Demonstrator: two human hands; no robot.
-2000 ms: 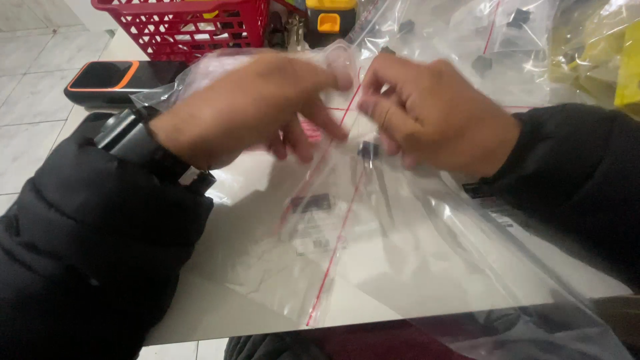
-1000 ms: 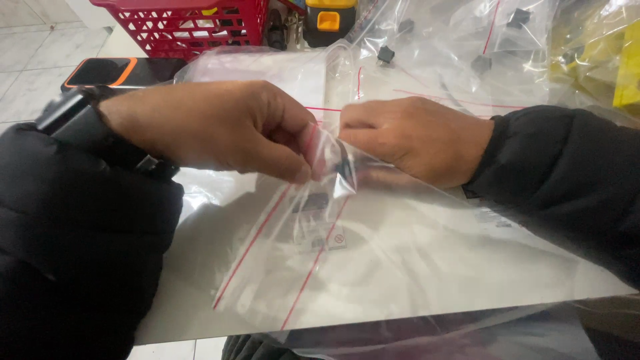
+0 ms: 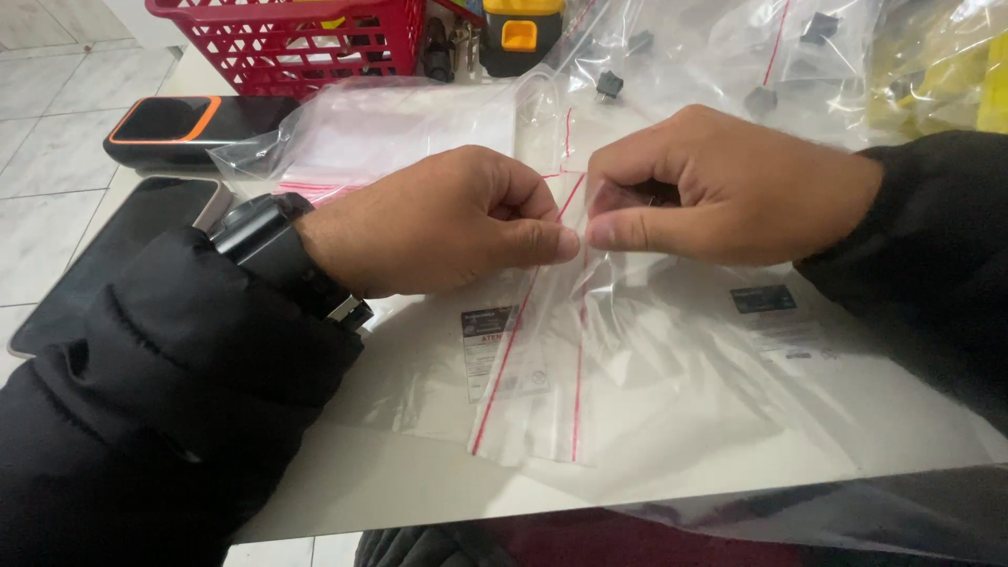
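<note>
Clear plastic zip bags with red seal lines [image 3: 579, 378] lie overlapping on the white table, printed labels showing through them. Between thumb and curled fingers, my left hand [image 3: 465, 220] pinches the edge of a bag at its red line. My right hand [image 3: 709, 189], close beside it, pinches the clear plastic just to the right; its fingertips are partly hidden. A small black plastic part [image 3: 609, 84] sits behind my hands on or in a bag. Left of my hands, a stack of clear bags [image 3: 409, 126] shows several red lines at its near edge.
At the back left stand a red plastic basket [image 3: 299, 39] and a black and yellow case [image 3: 520, 35]. A black device with an orange rim [image 3: 197, 130] and a smartphone [image 3: 118, 260] lie at left. Bags holding black parts [image 3: 819, 27] and yellow material [image 3: 937, 79] are at back right.
The small dark part seen in plastic between my hands earlier no longer shows there. My hands have come closer together, and the bag edges below them hang straighter. The view has shifted slightly.
</note>
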